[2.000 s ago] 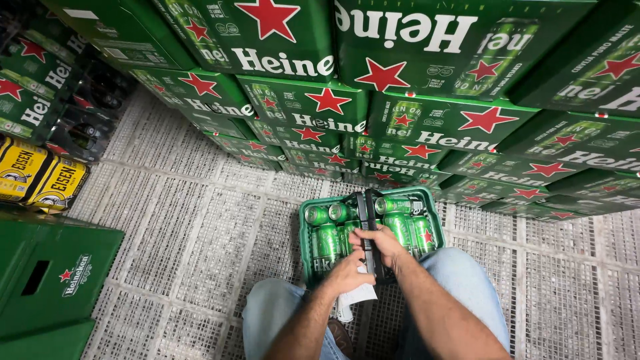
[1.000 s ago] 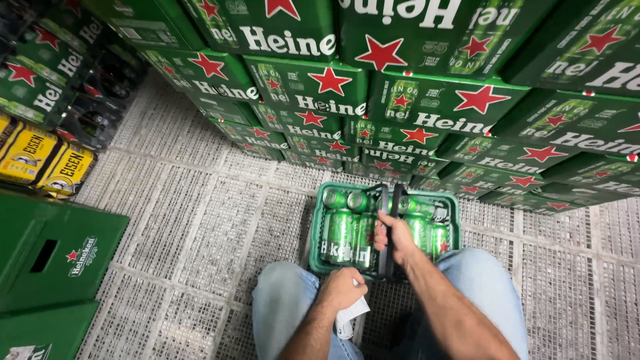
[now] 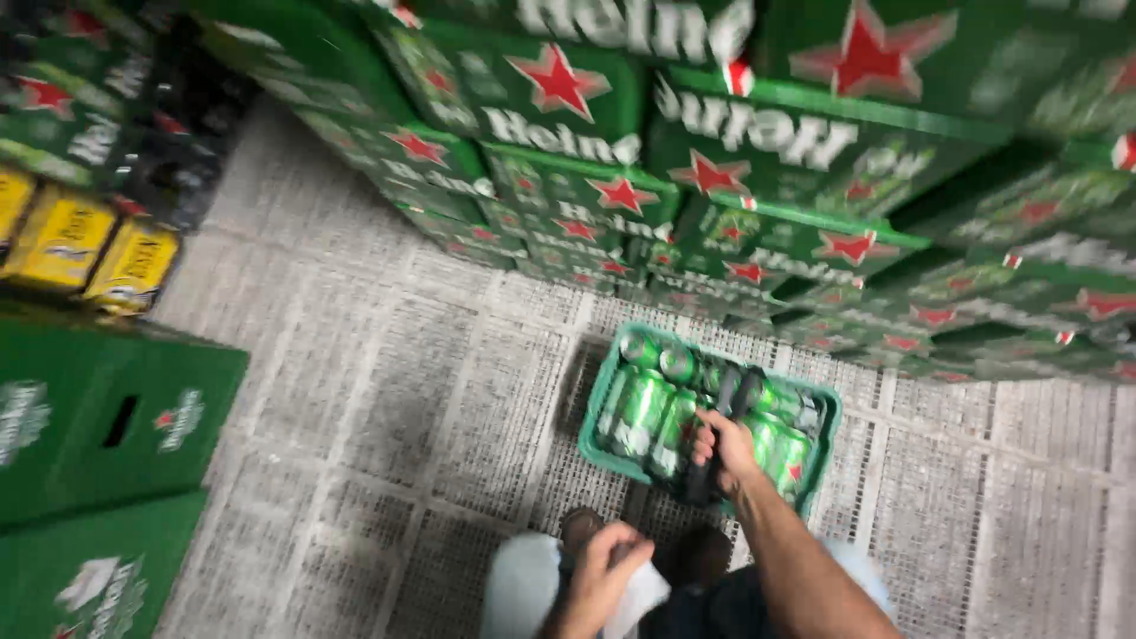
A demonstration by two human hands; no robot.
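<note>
A green plastic shopping basket (image 3: 603, 390) full of green Heineken beer cans (image 3: 643, 404) is at the lower middle right, slightly tilted in view. My right hand (image 3: 723, 444) is closed around the basket's black handles (image 3: 701, 470), which stand upright over the cans. Below and left of the basket, my left hand (image 3: 612, 564) holds a crumpled piece of white paper (image 3: 643, 595) near my knee. The picture is blurred, so the fingers of the left hand are not sharp.
Stacked green Heineken cartons (image 3: 568, 133) form a wall beyond the basket. At the left are yellow Eisenbahn can packs (image 3: 67, 240), dark bottles (image 3: 177, 160) and green cartons (image 3: 106, 426). My shoes (image 3: 701, 550) are just below the basket on the gridded floor (image 3: 355, 355).
My left hand was at the basket handles two seconds ago and is now away from them, with the paper. The right hand has stayed at the handles. My legs look straighter and the view has shifted.
</note>
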